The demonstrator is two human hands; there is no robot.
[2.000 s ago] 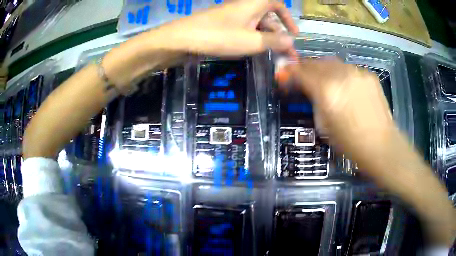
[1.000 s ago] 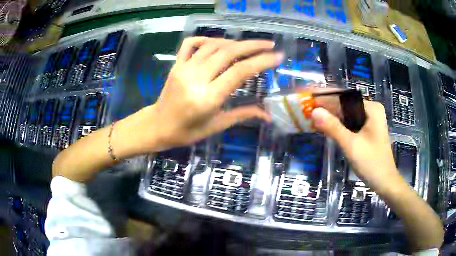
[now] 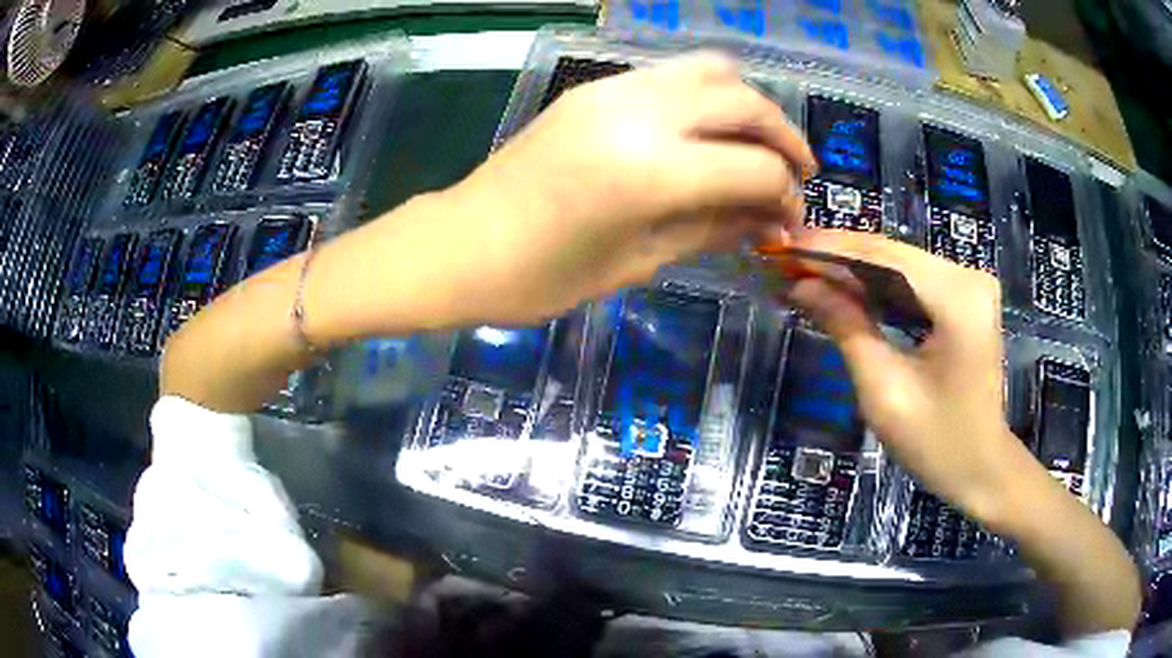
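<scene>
My right hand (image 3: 925, 373) holds the card (image 3: 787, 261), seen nearly edge-on with an orange edge, together with a small dark object (image 3: 887, 293). My left hand (image 3: 630, 186) is above the tray, its fingertips bunched at the card's end. Whether they pinch anything is hidden. Below the hands is a clear blister tray (image 3: 643, 555) with two rows of keypad phones. A front-row phone (image 3: 649, 411) shows blue marks on its screen. Back-row phones (image 3: 844, 161) also show blue print. The far right back phone (image 3: 1056, 238) has a plain dark screen.
Another tray of blue-marked phones (image 3: 328, 109) is at the left. The film sheet (image 3: 771, 28) lies at the far side, beside tan cardboard (image 3: 1092, 122) bearing a small blue-white piece (image 3: 1047, 95). More phones show at the right edge. A fan (image 3: 45, 36) is at the top left.
My left hand has moved right, from spread fingers to bunched fingertips at the card. The card has turned from face-on to nearly edge-on. The view has shifted since two seconds ago.
</scene>
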